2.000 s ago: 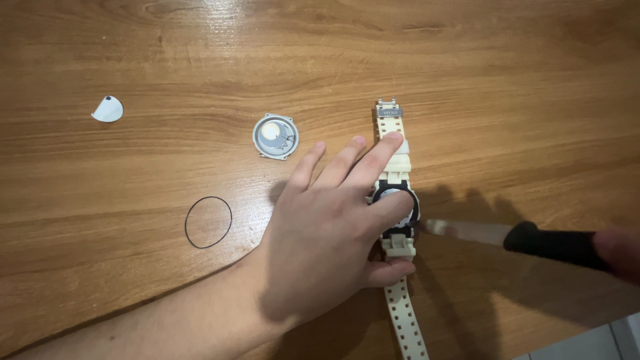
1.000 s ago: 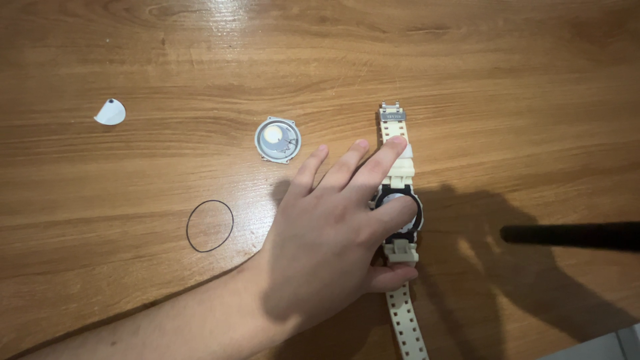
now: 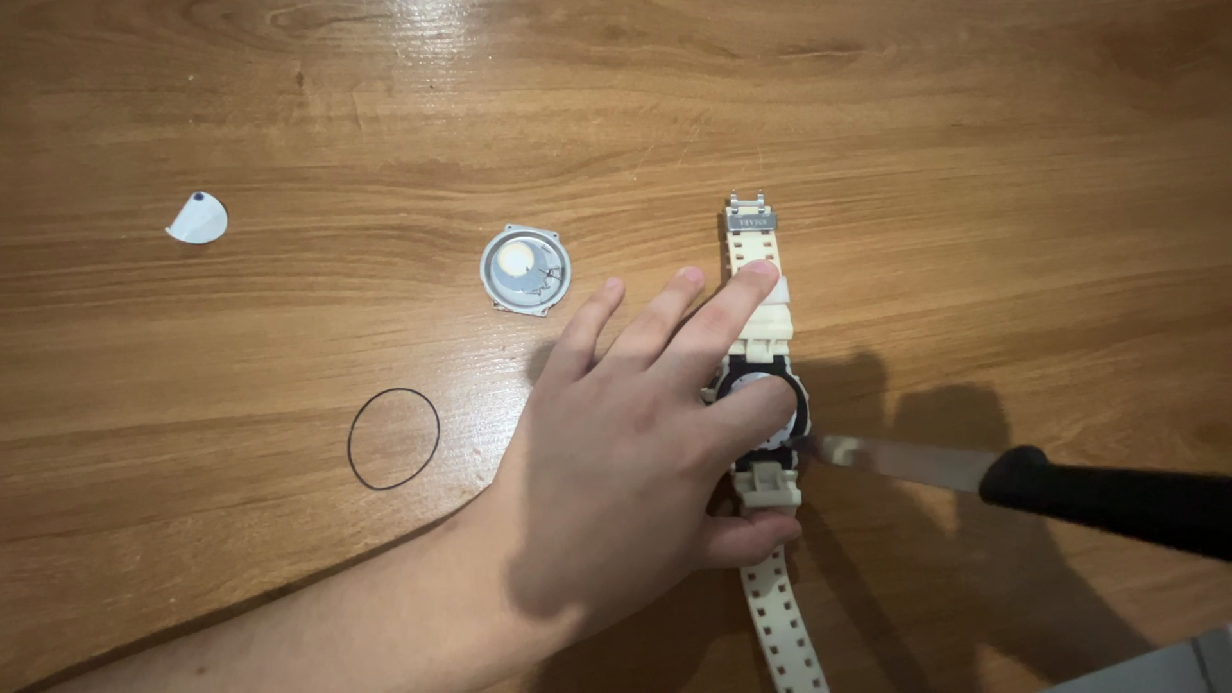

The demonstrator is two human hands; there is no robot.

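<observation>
A wristwatch with a cream perforated resin strap (image 3: 782,616) lies lengthwise on the wooden table, its case (image 3: 801,409) open at the back. My left hand (image 3: 645,433) spans it from the left: one bent finger presses on the pale round inside of the case, another rests on the upper strap, and the thumb touches the strap below. From the right comes a knife with a black handle (image 3: 1107,491), its blade tip at the lower right edge of the case. My right hand is outside the view. The round metal case back (image 3: 488,274) lies beside my fingertips.
A thin black ring gasket (image 3: 440,430) lies on the wooden table (image 3: 289,318) to the left of my hand. Farther up at the left is a small whitish disc-like piece (image 3: 200,221) with one cut edge and a dark spot. A pale edged surface (image 3: 1145,669) shows at the lower right corner.
One second ago the blade was not visible and the knife handle was clear of the watch; now the blade tip is back at the case. My left hand has stayed on the watch.
</observation>
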